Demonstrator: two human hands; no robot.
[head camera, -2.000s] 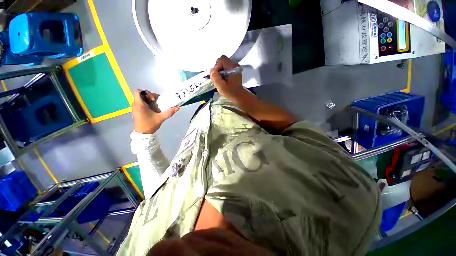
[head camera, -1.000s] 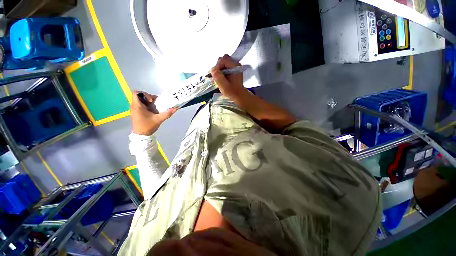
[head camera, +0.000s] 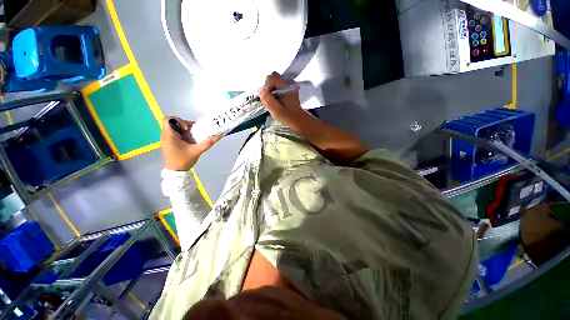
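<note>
A white label strip (head camera: 228, 115) with black handwriting lies along a long narrow bundle in front of my chest. My left hand (head camera: 182, 145) grips the strip's left end, thumb on its lower edge, and also holds a dark cap (head camera: 176, 125). My right hand (head camera: 280, 102) holds a slim pale marker pen (head camera: 288, 90), its tip at the strip's right end. Glare and my fingers hide part of the bundle.
A round white pan (head camera: 215, 34) and a white paper sheet (head camera: 337, 69) lie beyond my hands. A white machine with buttons (head camera: 431, 40) stands right. A blue stool (head camera: 59, 53) is upper left; blue crates (head camera: 490, 140) and metal racks stand at both sides.
The view has shifted slightly. Both hands stay on the strip, and the row of black handwriting has grown longer toward the right end.
</note>
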